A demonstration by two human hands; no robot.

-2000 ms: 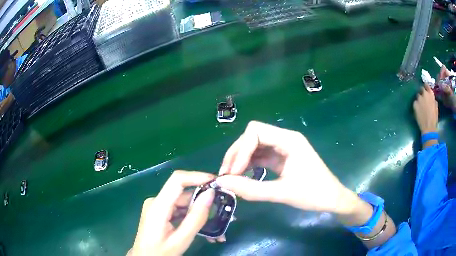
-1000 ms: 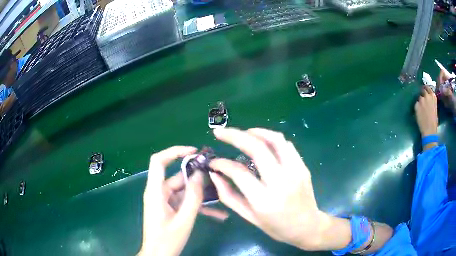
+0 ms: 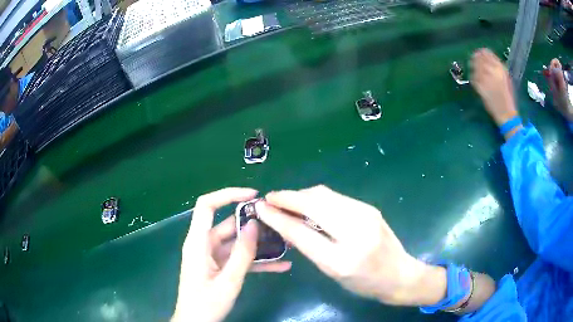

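A watch case [image 3: 271, 244] with a silver rim and dark inside is held above the green surface. My left hand [image 3: 220, 251] grips it from the left, with the thumb over its face and fingers behind it. My right hand [image 3: 352, 242] has its fingertips at the case's upper edge, by a small part with metallic spots [image 3: 251, 209]. A second small item shows partly behind the right fingers; what it is and whether that hand holds it cannot be told.
Part-assembled units lie spaced on the green belt [image 3: 314, 144], among them one beyond my hands [image 3: 256, 148] and one further right [image 3: 368, 107]. Black trays [image 3: 75, 85] and white trays [image 3: 169, 44] are stacked upper left. A neighbour's hand [image 3: 493, 85] is near a grey post [image 3: 523, 41].
The belt units have shifted left and slightly down. The neighbour's hand has moved up and left, beside a unit newly visible there. My right fingers have closed in at the case's upper edge.
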